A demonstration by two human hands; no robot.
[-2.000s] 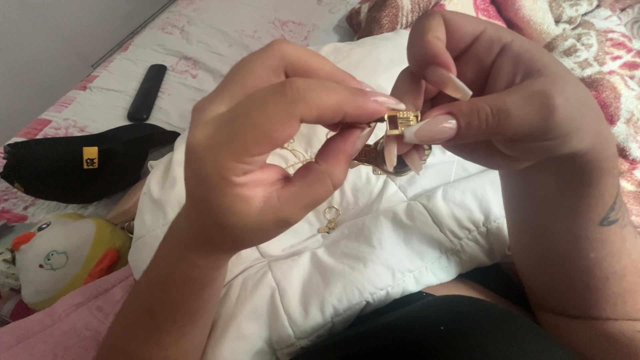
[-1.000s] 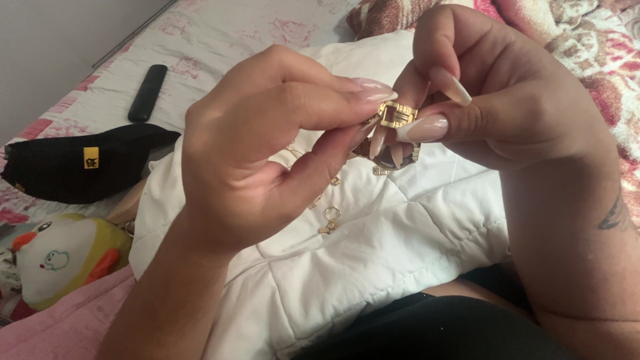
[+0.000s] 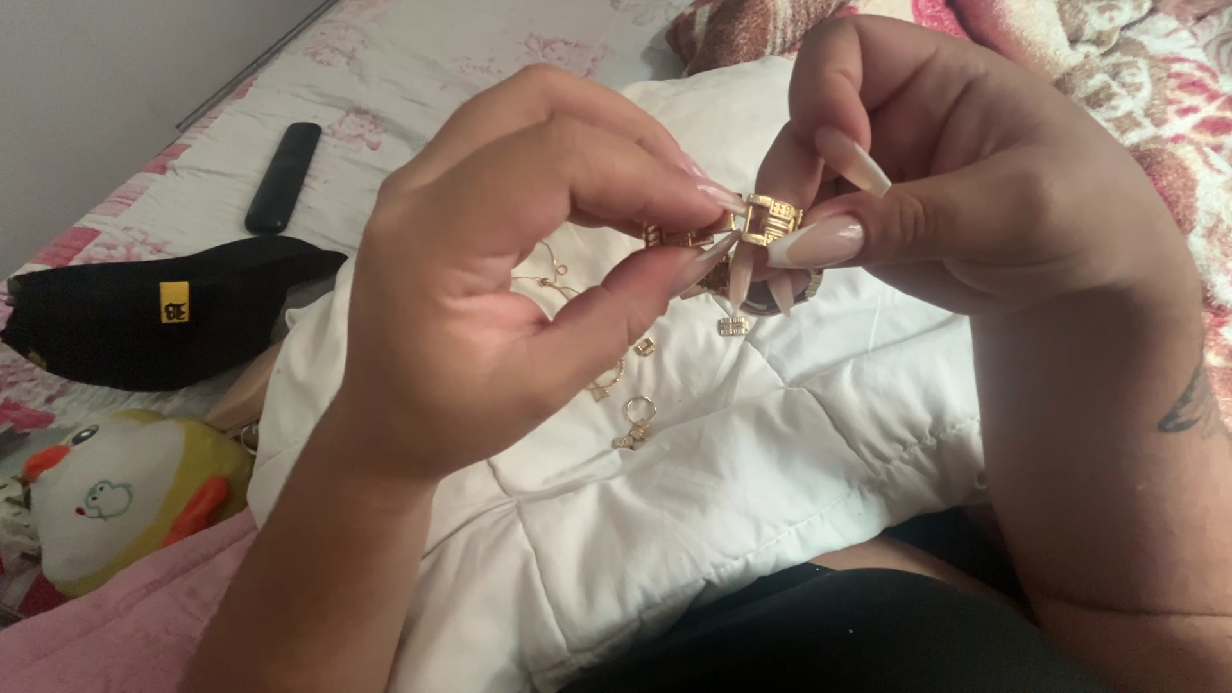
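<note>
My left hand [image 3: 500, 260] pinches one end of a gold-coloured link band between thumb and forefinger. My right hand [image 3: 943, 183] grips a gold-coloured link [image 3: 772, 219] at the band's other side, between thumb and fingers. Below my fingertips a round dark watch face [image 3: 765, 296] with a gold rim shows partly; the fingers hide the rest. On the white quilted cover [image 3: 616, 520] beneath lie a small loose gold link [image 3: 732, 326], another small gold piece [image 3: 644, 346] and a gold ring [image 3: 640, 411] beside small ornaments. Thin gold chain [image 3: 549, 274] is partly hidden behind my left hand.
At left on the flowered sheet [image 3: 385, 72] lie a black elongated case [image 3: 284, 178] and a black cloth pouch [image 3: 115, 313] with a yellow tag. A plush bird toy [image 3: 125, 500] sits below them. A patterned red and white blanket [image 3: 1116, 87] is at the upper right.
The gold link at my fingertips has turned slightly, and a gap shows beside it. The small loose link below my fingers is more exposed. Both hands stay close together.
</note>
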